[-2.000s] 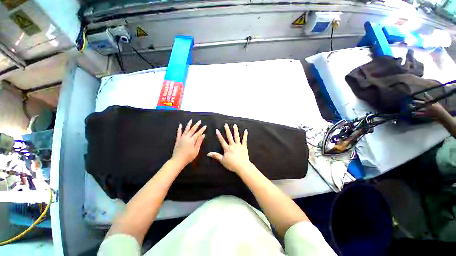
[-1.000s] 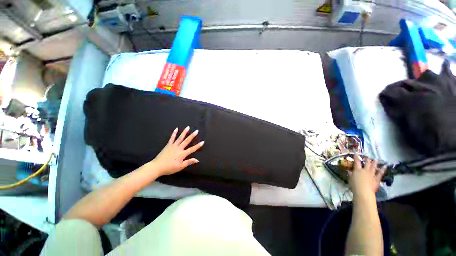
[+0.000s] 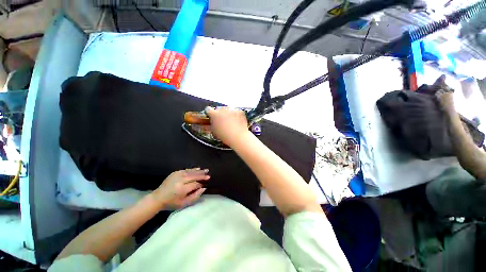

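Note:
Black trousers (image 3: 128,133) lie along the padded arm above the white pressing table (image 3: 240,66), the narrower end at the right. My right hand (image 3: 229,126) is closed around the orange-brown handle of the steam iron (image 3: 202,132), which is on the middle of the cloth with its tip towards the left. The black hoses run from the iron's rear up to the right. My left hand (image 3: 183,188) rests at the near edge of the trousers, its fingers loosely bent. I cannot tell whether it pinches the cloth. The padded arm is hidden under the trousers.
The iron rest (image 3: 341,159) with crumpled silvery cloth is at the table's right end. A blue support (image 3: 184,32) with a red label stands behind the trousers. A dark blue tub (image 3: 354,228) is on the floor. Another person's arm (image 3: 461,127) reaches over dark cloth (image 3: 415,122) at the right.
My right hand went from the cloth to the iron on its rest, and now has it on the trousers. My left hand moved down to the near edge. The hoses now cross the upper view.

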